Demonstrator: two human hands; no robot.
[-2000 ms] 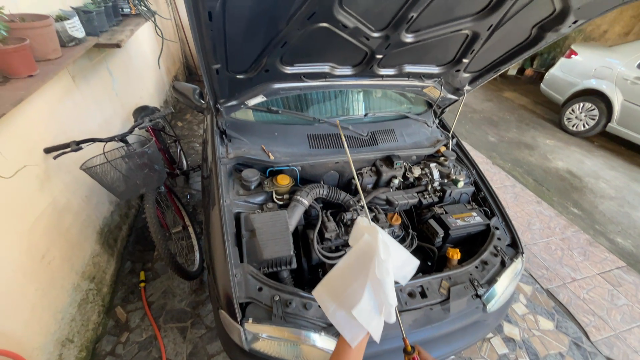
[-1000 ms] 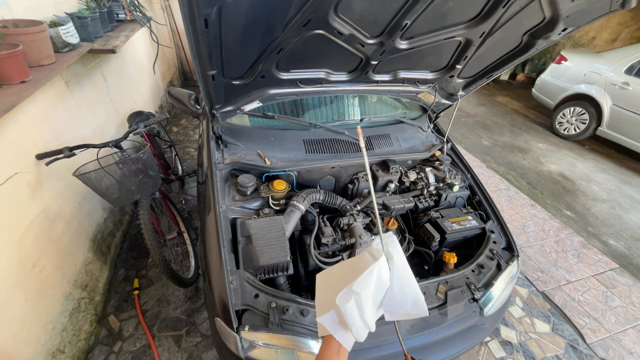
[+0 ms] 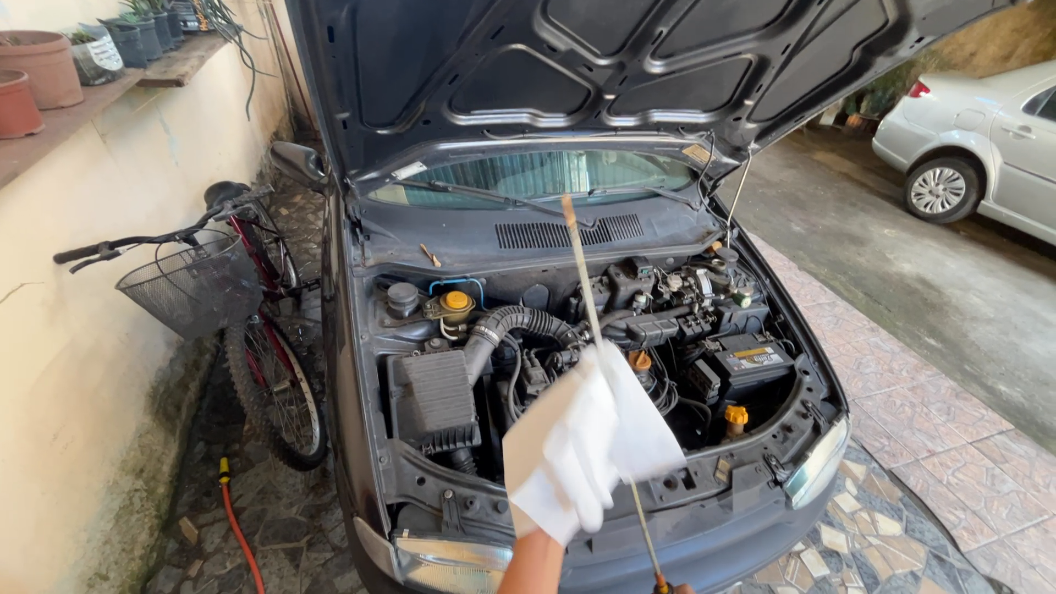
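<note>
My left hand (image 3: 573, 458), in a white glove, is closed on a white paper or cloth wipe (image 3: 648, 425) folded around a thin metal dipstick (image 3: 587, 285). The dipstick's brownish tip points up toward the windshield, and its lower part runs down below the wipe. At the bottom edge, my right hand (image 3: 683, 588) is barely in view, holding the dipstick's yellow-orange end. Behind them lies the car's engine bay, with an orange cap (image 3: 639, 360), a black battery (image 3: 749, 363) and a black air filter box (image 3: 433, 400).
The raised hood (image 3: 528, 74) stands on a prop rod (image 3: 740, 194). A bicycle with a wire basket (image 3: 194, 285) leans by the left wall, near an orange-red hose (image 3: 239, 528). Potted plants line the ledge. A silver car (image 3: 1006, 140) is parked at the right.
The wipe, hanging loosely in the earliest frame, is now spread to both sides of the dipstick, with more of my gloved left hand showing. My right hand stays at the dipstick's lower end.
</note>
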